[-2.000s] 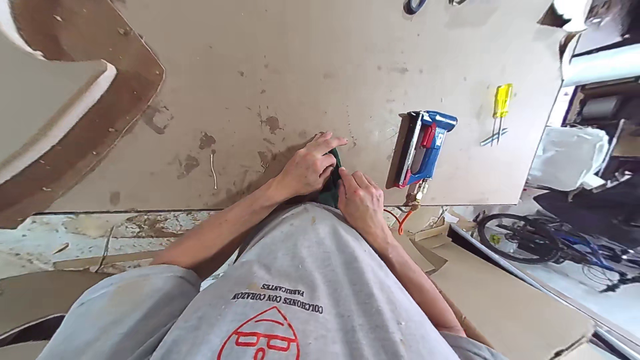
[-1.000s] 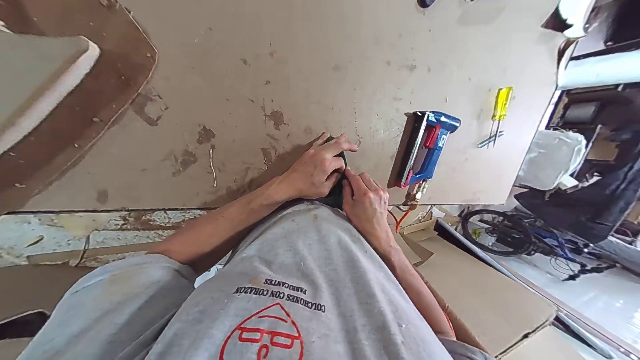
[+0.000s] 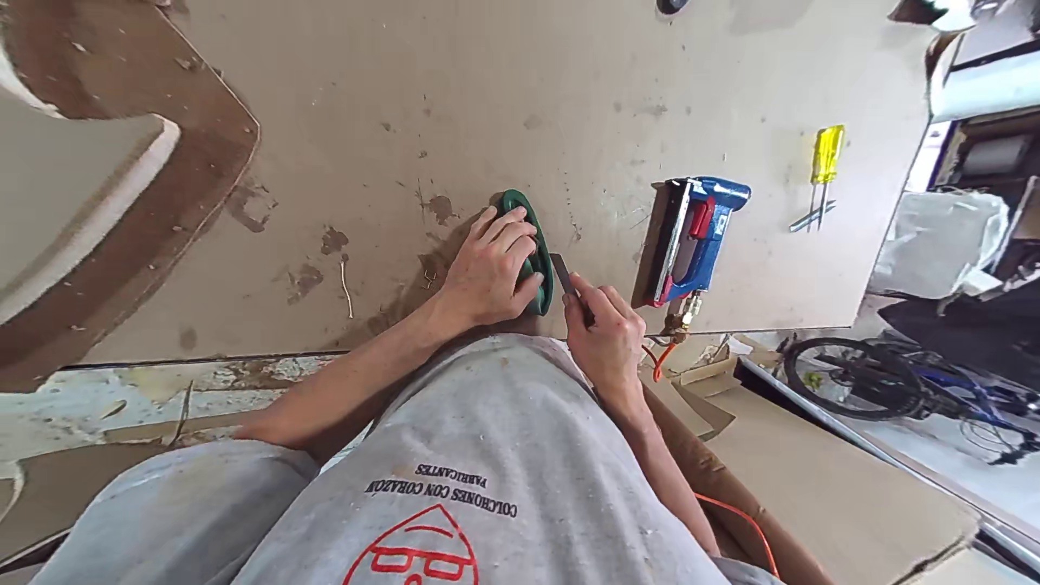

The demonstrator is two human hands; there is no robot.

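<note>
Near the table's front edge, a long oval green piece (image 3: pixel 513 201) with a raised rim lies on the tabletop (image 3: pixel 390 97). My left hand (image 3: pixel 491 264) rests over it, its fingers across the middle and the thumb at the near part. Just to the right, my right hand (image 3: pixel 603 329) grips a thin dark flat blade or strip (image 3: pixel 561 272), whose far end points toward the green piece. Whether its tip touches the piece cannot be told. The part inside my right fist is hidden.
A blue and red pneumatic stapler (image 3: pixel 705 236) with an orange hose lies right of my hands. Beyond it are a yellow-handled screwdriver (image 3: pixel 828 154) and thin metal shafts. A brown board with pale padding (image 3: pixel 236 138) covers the left. Cardboard (image 3: pixel 812 479) and a bicycle (image 3: pixel 877 378) are at right.
My right hand has moved right, away from my left hand, and the dark blade now shows in it. More of the green piece is visible under my left hand.
</note>
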